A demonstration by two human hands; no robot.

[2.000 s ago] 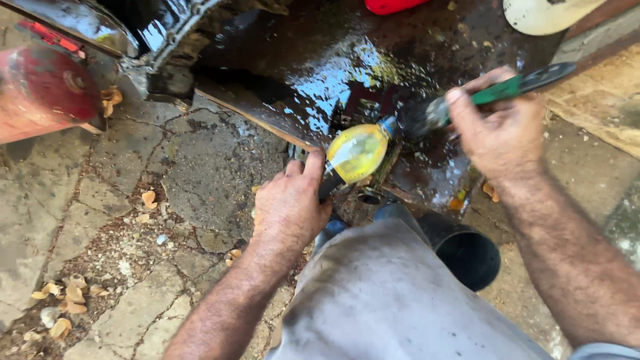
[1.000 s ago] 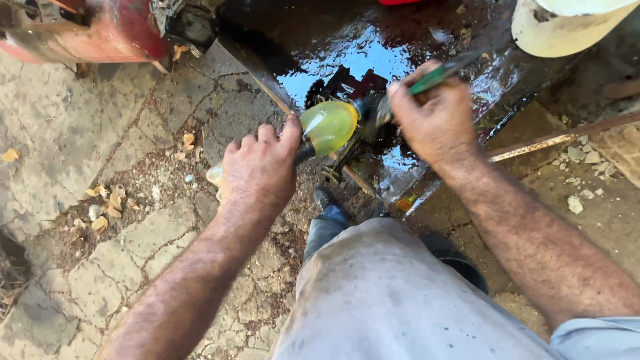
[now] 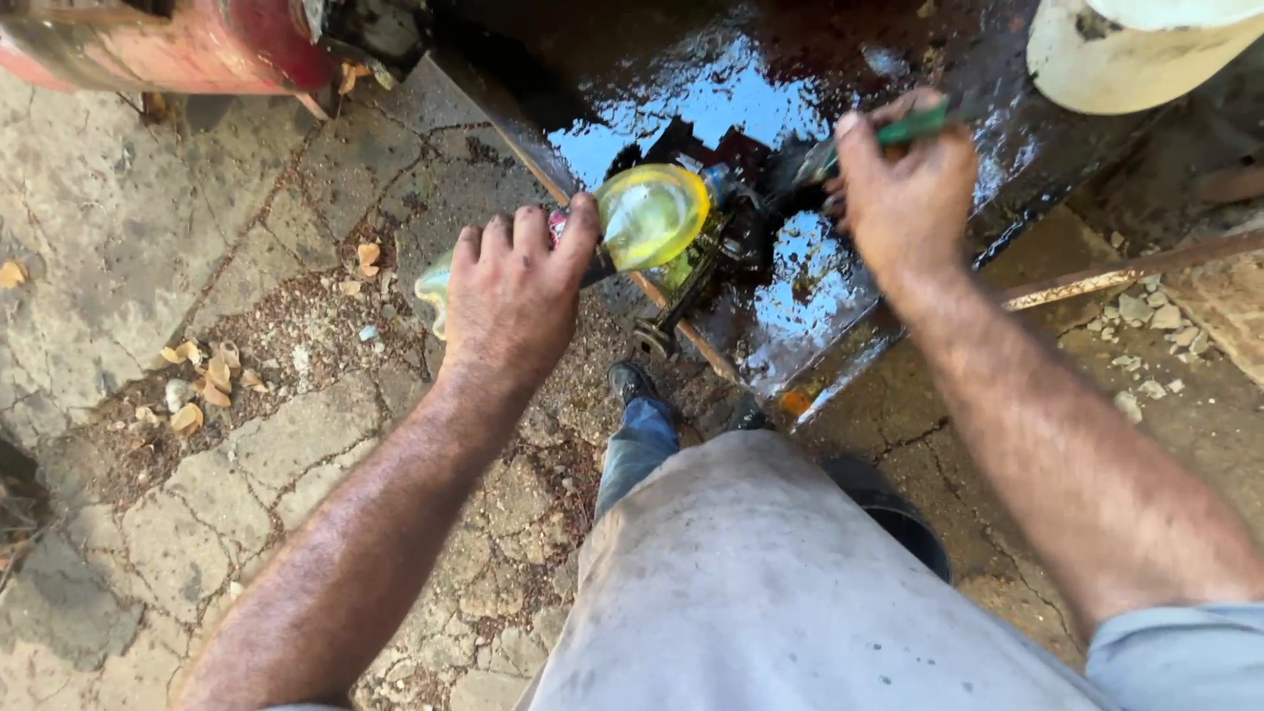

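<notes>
My left hand (image 3: 518,291) is closed around a clear plastic bottle (image 3: 652,217) of yellowish liquid, held on its side with its blue neck toward the right. My right hand (image 3: 908,188) grips the green handle of a brush (image 3: 913,123); its dark, blurred bristles are at a greasy metal part (image 3: 736,232) beside the bottle's neck. That part lies at the near edge of a wet, oily metal tray (image 3: 849,326), and an arm of it with a round end (image 3: 654,338) sticks out over the rim. Whether liquid is flowing from the bottle cannot be told.
A cream plastic bucket (image 3: 1126,59) stands at the upper right, a red metal tank (image 3: 188,44) at the upper left. Near my legs is a black cylindrical container (image 3: 894,523). A rusty bar (image 3: 1126,272) runs at right, over cracked concrete (image 3: 276,464) with dry leaves and rubble.
The view has shifted, showing more ground at left and more of the bucket. Both hands keep hold of the bottle and the brush. The bottle's base now shows behind my left hand.
</notes>
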